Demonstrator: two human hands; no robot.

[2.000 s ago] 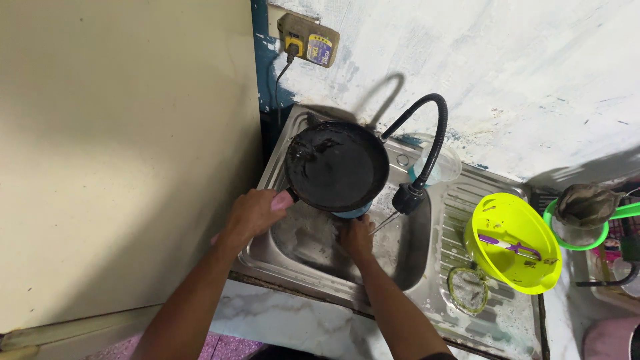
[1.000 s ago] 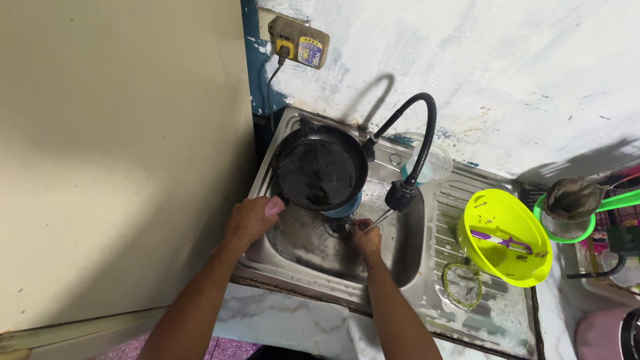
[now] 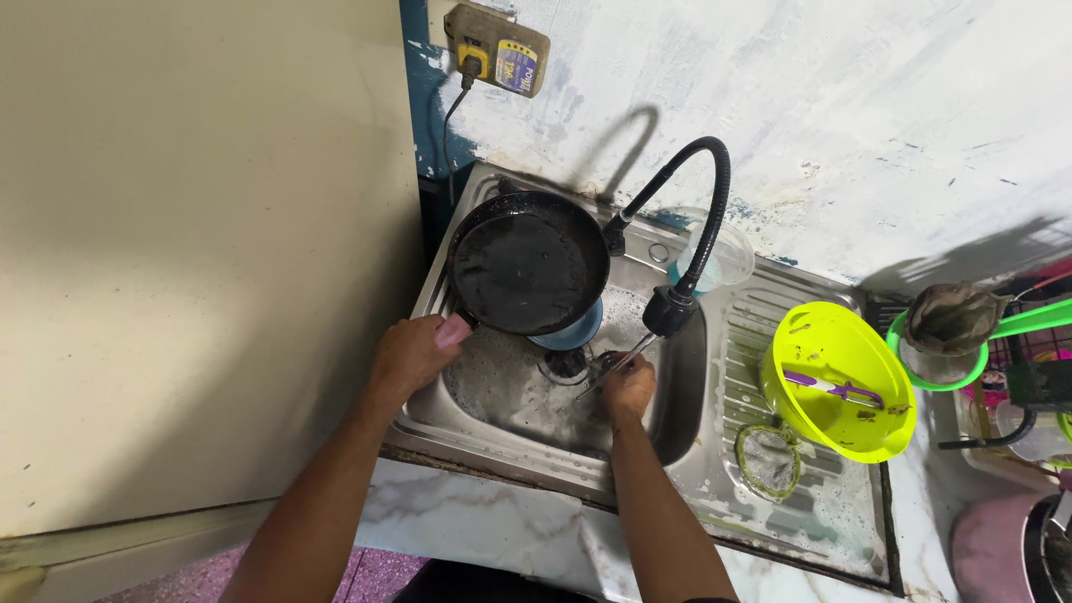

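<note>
My left hand [image 3: 416, 356] grips the handle of a black frying pan [image 3: 523, 264], which is over the left rear of a stainless steel sink [image 3: 502, 398]. Water wets the dark inside of the pan. Down in the basin, my right hand [image 3: 628, 387] is beside the drain [image 3: 567, 366], at the stream from a black flexible faucet [image 3: 670, 310]. A small dark thing shows at its fingertips; whether they hold it is unclear. A blue dish [image 3: 574, 328] lies partly hidden under the pan.
Right of the basin, a yellow-green plastic bowl [image 3: 837, 335] holds a purple-and-white peeler [image 3: 833, 387] near a round mesh scrubber [image 3: 769, 462]. A clear tub [image 3: 727, 255] stands behind the faucet. A green strainer [image 3: 936, 368] is farther right. A power outlet [image 3: 498, 48] with a plug is on the wall.
The pan has stayed over the sink in my left hand. My right hand has moved rightward from beside the pan's lower edge to the faucet's water stream.
</note>
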